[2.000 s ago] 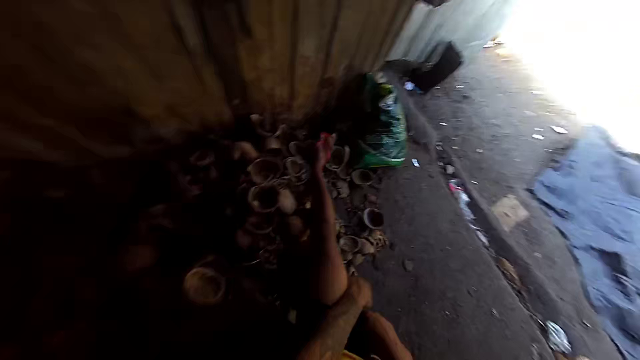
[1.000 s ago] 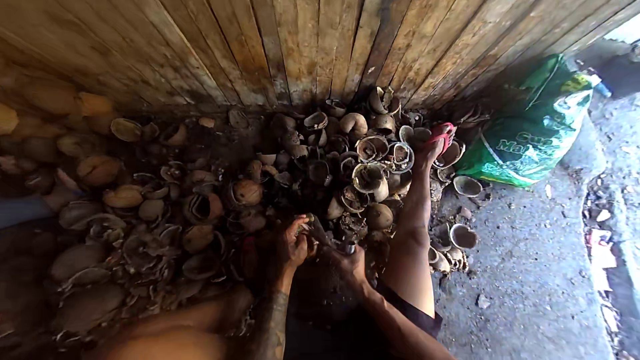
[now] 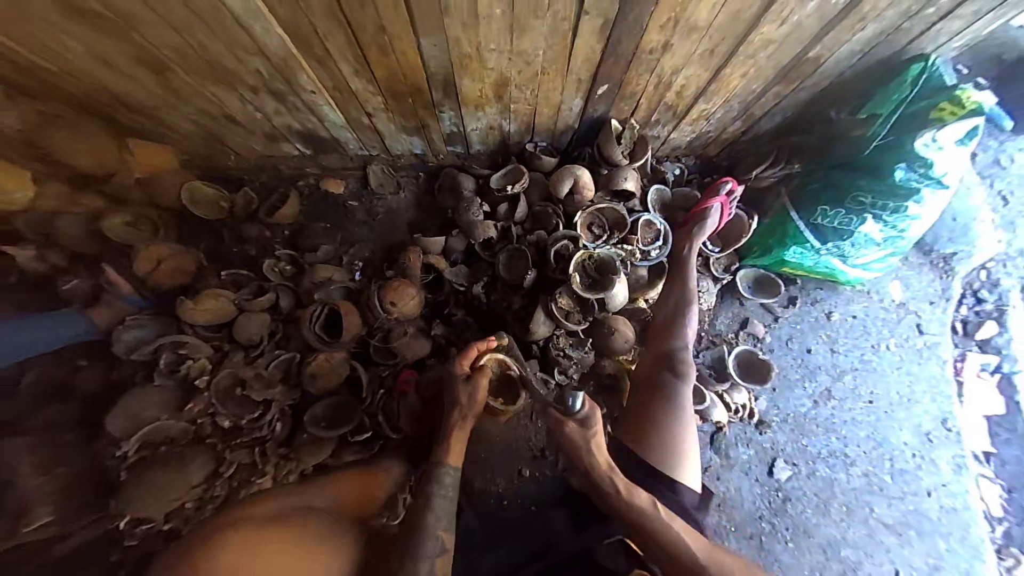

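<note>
My left hand point(image 3: 466, 384) grips a coconut shell half point(image 3: 502, 386) by its rim, with the hollow side facing up. My right hand point(image 3: 578, 432) is closed around the handle of a bladed hand tool point(image 3: 531, 379), whose blade reaches up and left to the shell's right rim. Around and beyond my hands lie many coconut shell halves and pieces, among them an open shell point(image 3: 594, 274) ahead to the right and a brown rounded shell point(image 3: 402, 298) ahead to the left.
A wooden plank wall point(image 3: 480, 80) runs behind the shell heap. A green plastic bag point(image 3: 872, 192) stands at the right, near my foot in a pink flip-flop point(image 3: 724, 204). Another person's leg point(image 3: 56, 332) shows at the left edge. Concrete floor point(image 3: 840, 448) extends on the right.
The view has swung far toward the shell heap and wall. My hands were close together a second ago; now they are farther apart, with the shell plainly visible between them.
</note>
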